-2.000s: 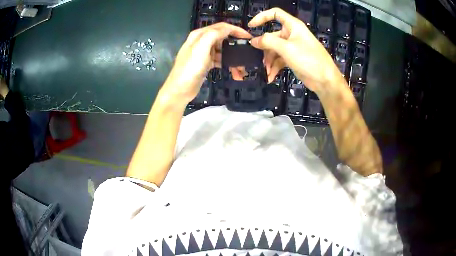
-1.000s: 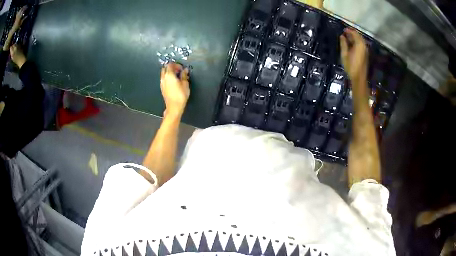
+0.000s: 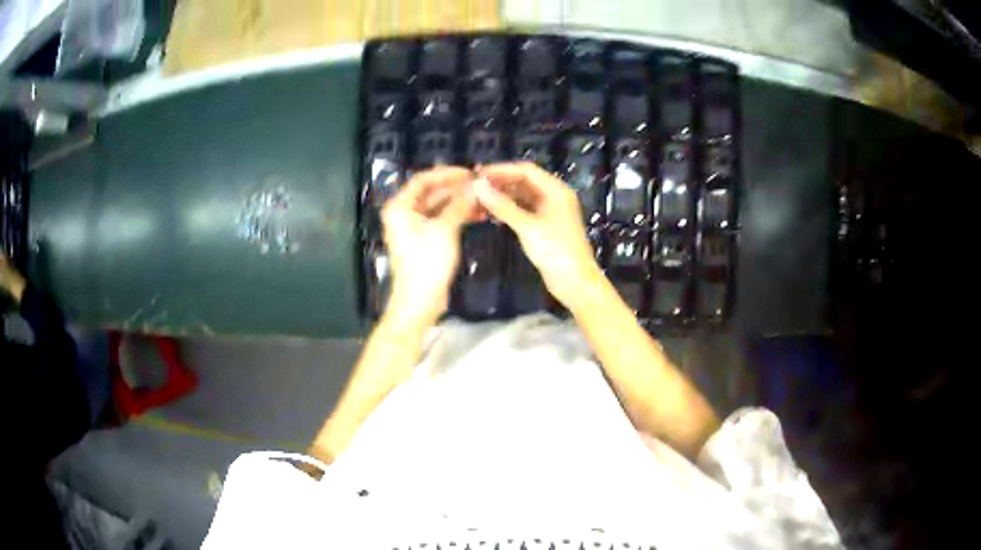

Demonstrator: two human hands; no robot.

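My left hand (image 3: 427, 231) and my right hand (image 3: 540, 226) meet at their fingertips over the black blister tray (image 3: 672, 161). The thumbs and index fingers of both hands are pinched together at one spot. Anything between them is too small or blurred to make out. The tray's rows of pockets hold black phone housings (image 3: 629, 177). A scatter of shiny loose small parts (image 3: 269, 218) lies on the green surface left of the tray.
The green surface (image 3: 183, 215) runs left and right of the tray. A metal-edged rail and wooden panel (image 3: 323, 19) are behind it. Dark trays show at far left and right. Another worker's arm (image 3: 13, 281) and a red stool (image 3: 151, 376) are at left.
My left hand has left the loose parts and my right hand has left the tray's far right. They are now together over the tray. The view has turned and shifted.
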